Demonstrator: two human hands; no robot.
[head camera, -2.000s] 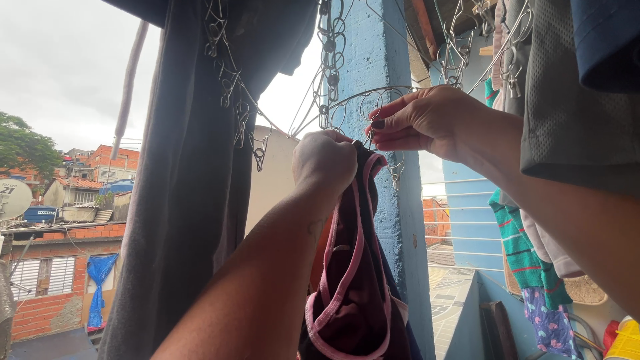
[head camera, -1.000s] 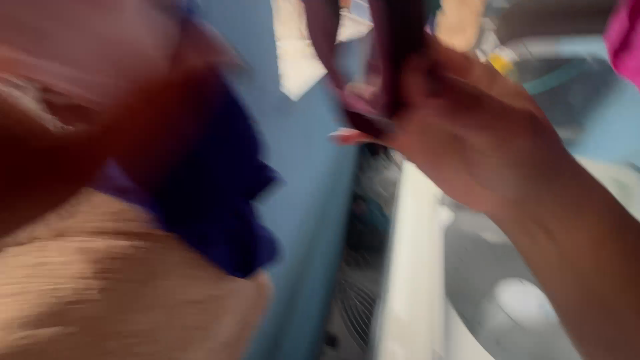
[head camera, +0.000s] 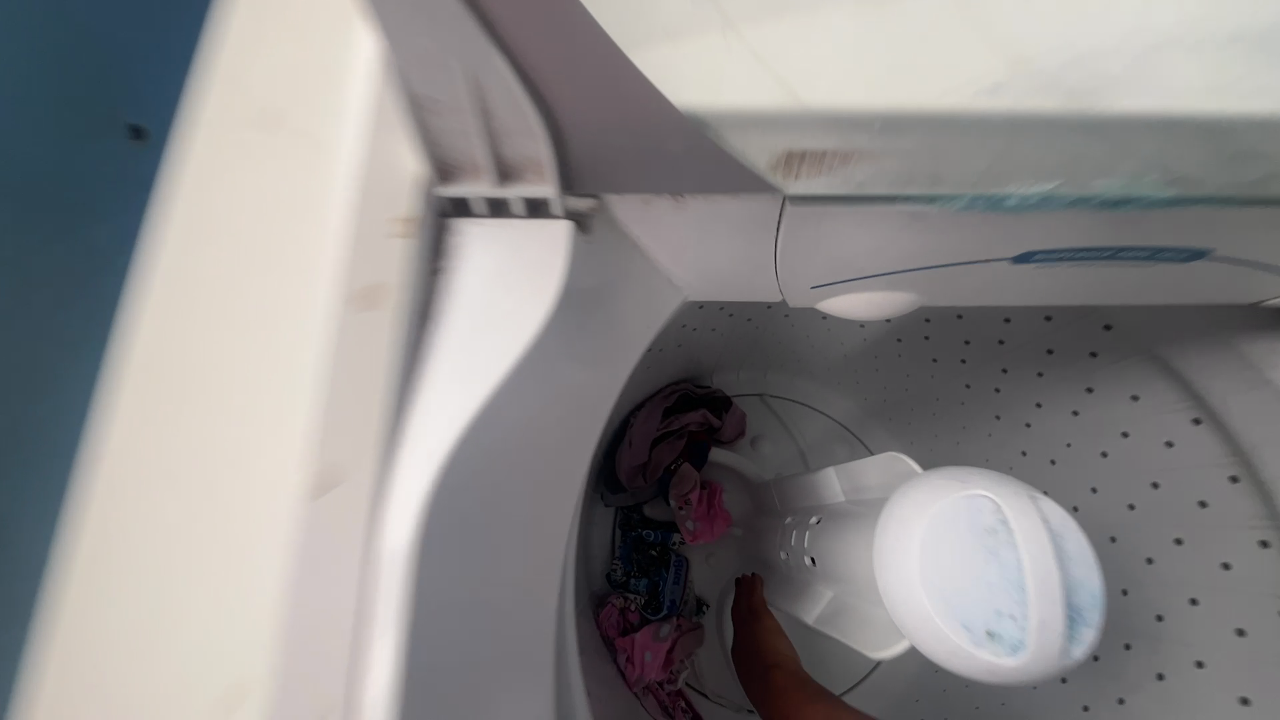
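What appears to be my right hand (head camera: 757, 625) reaches from the bottom edge into the drum (head camera: 1050, 400) of a top-loading washing machine. Its fingertips are near the base of the white agitator (head camera: 985, 575); no item shows in it, but its finger pose is unclear. To its left, along the drum wall, lie a dark mauve garment (head camera: 665, 440), a pink dotted cloth (head camera: 702, 508), a blue-and-black patterned garment (head camera: 645, 560) and another pink dotted garment (head camera: 655, 650). A gap separates the hand from these clothes. My left hand is out of view.
The machine's pale rim (head camera: 480, 480) curves down the drum's left side, with a raised lid (head camera: 950, 60) behind. A whitish edge or panel (head camera: 240, 350) runs along the left, beside a blue wall (head camera: 80, 200). A white panel with writing (head camera: 1040, 255) borders the drum's back.
The view has swung from hanging laundry down into the washing machine. The dark garment with pink trim, earlier between my hands, is not in my visible hand now. My left hand has left the view.
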